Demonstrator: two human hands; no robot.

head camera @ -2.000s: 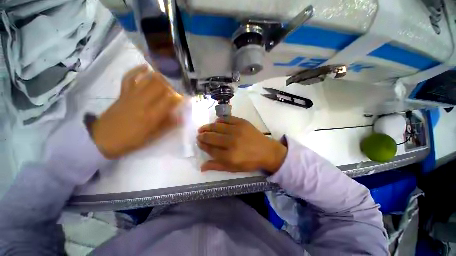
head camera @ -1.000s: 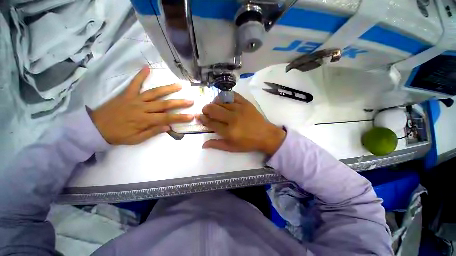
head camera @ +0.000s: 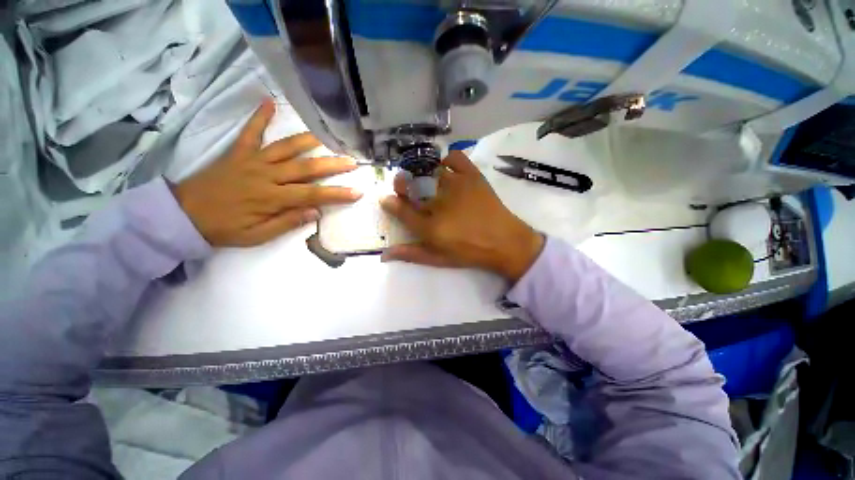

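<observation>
White fabric (head camera: 221, 161) lies on the machine table, left of the needle. My left hand (head camera: 267, 187) lies flat on it with fingers spread, fingertips near the presser foot. My right hand (head camera: 464, 220) is bent beside the presser foot and needle area (head camera: 380, 169), its fingertips partly hidden behind the grey knob; whether it pinches fabric cannot be told. The white sewing machine (head camera: 581, 56) with a blue stripe stands over the work. The pale needle plate (head camera: 352, 232) shows between my hands.
Black thread snips (head camera: 544, 174) lie right of the needle. A green fruit (head camera: 720, 265) and a white round item (head camera: 739, 223) sit at the table's right end. Crumpled white and grey pieces (head camera: 103, 103) lie at far left. A measuring tape (head camera: 328, 352) runs along the front edge.
My left hand came down flat onto the fabric, then both hands moved slightly away from me. The fabric by the needle moved away from me, uncovering more of the needle plate.
</observation>
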